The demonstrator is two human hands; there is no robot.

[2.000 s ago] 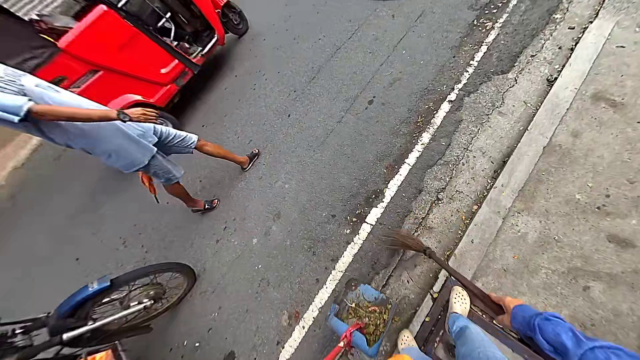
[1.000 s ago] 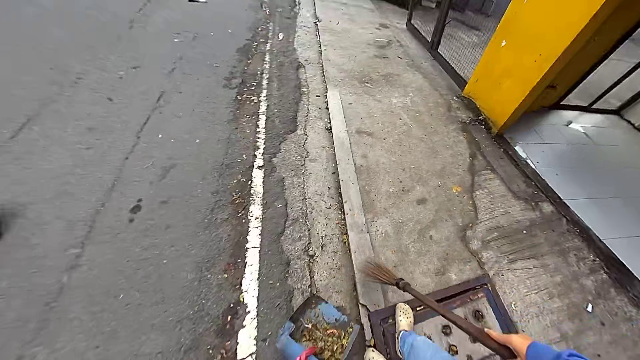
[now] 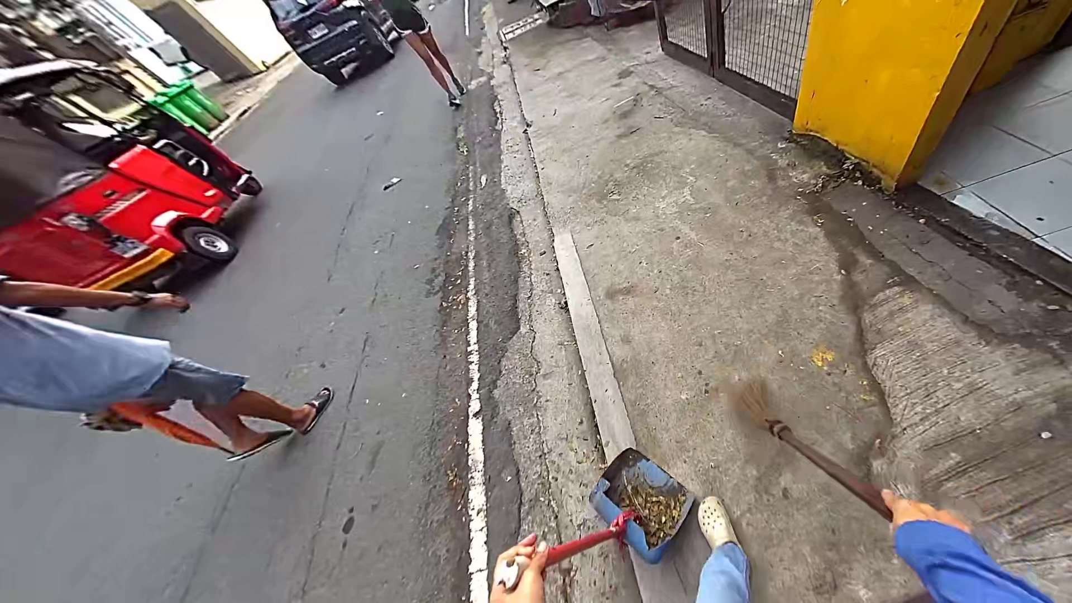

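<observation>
My left hand (image 3: 521, 569) grips the red handle (image 3: 582, 546) of a blue plastic dustpan (image 3: 659, 548) at the bottom centre. Dry leaves and litter (image 3: 657, 507) lie in the dustpan, which hangs or rests over the pale curb strip; whether it touches is unclear. My right hand (image 3: 921, 512), in a blue sleeve, is closed around the wooden handle of a stick broom (image 3: 825, 461). The broom's blurred bristles (image 3: 754, 402) point up and left over the concrete, right of the dustpan. My foot in a cream clog (image 3: 717, 521) stands between them.
A person in blue shorts (image 3: 197, 381) walks on the road at left, near a red three-wheeled vehicle (image 3: 126, 209). Farther up are a dark car (image 3: 331, 38) and another person's legs (image 3: 429, 59). A yellow pillar (image 3: 879, 84) and a mesh gate (image 3: 766, 42) border the pavement at right.
The dustpan has come higher in view, and my left hand now shows on its handle. The broom has swung to the right, away from the curb strip. The view has turned between frames.
</observation>
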